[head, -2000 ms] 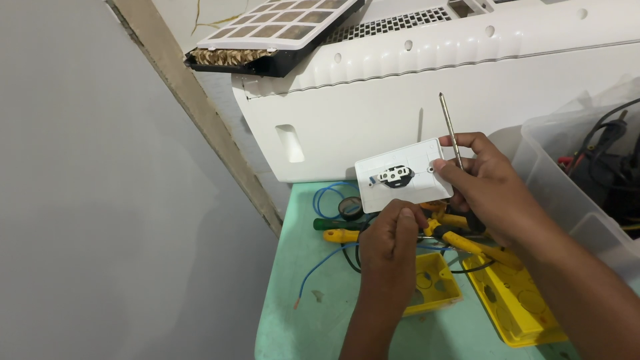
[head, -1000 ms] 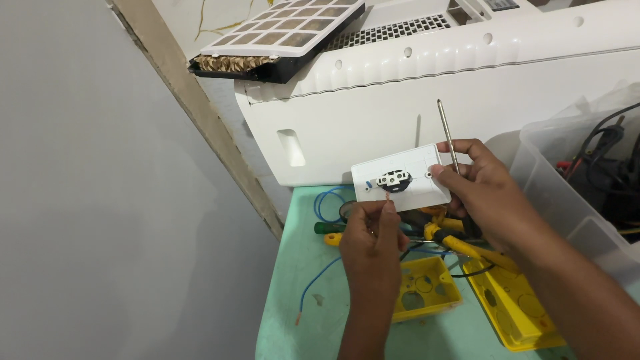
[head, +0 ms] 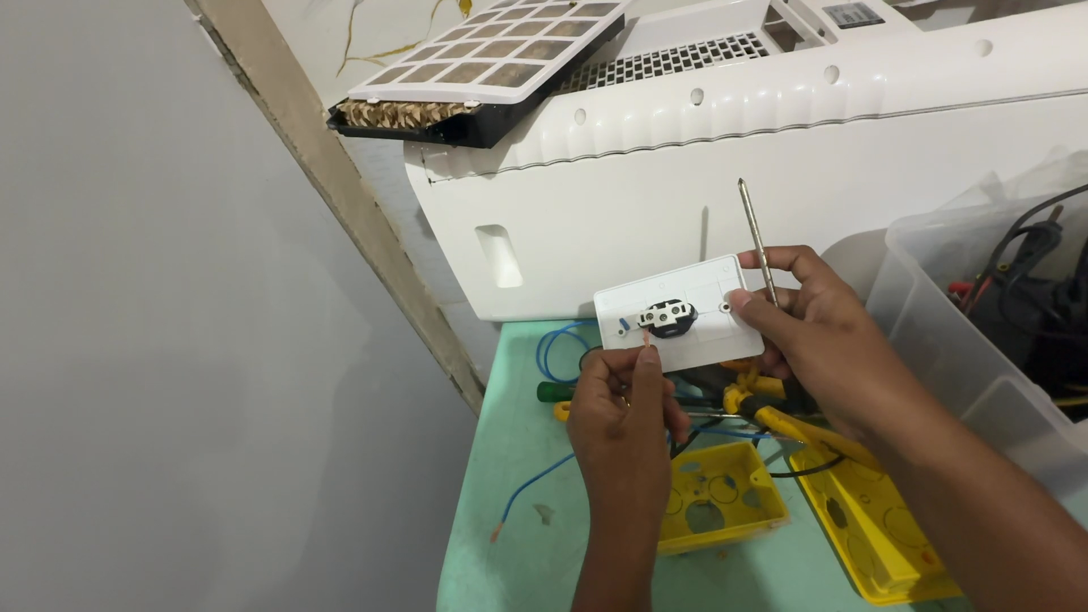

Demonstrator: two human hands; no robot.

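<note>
My right hand [head: 803, 323] grips the right end of a white outlet faceplate [head: 697, 336], its back turned toward me. A black and white socket module [head: 669, 317] with screw terminals sits in the plate's middle. The same hand also holds a screwdriver shaft [head: 755, 229], tip up. In my left hand [head: 625, 399] a wire with a bare copper end [head: 646, 337] is pinched between thumb and forefinger, at the module's lower left edge; whether it is inserted I cannot tell. Most of that wire is hidden by the hand.
Below the hands, yellow electrical boxes [head: 731, 540] lie on a green table [head: 518, 561] with yellow-handled pliers [head: 816, 435], a green-handled screwdriver [head: 557, 392] and blue wire [head: 531, 489]. A clear plastic bin [head: 952, 340] of cables stands right. Behind is a white appliance [head: 612, 229].
My left hand has moved up to the socket module, where the copper wire end now shows at its edge. The right hand still holds the plate and the screwdriver.
</note>
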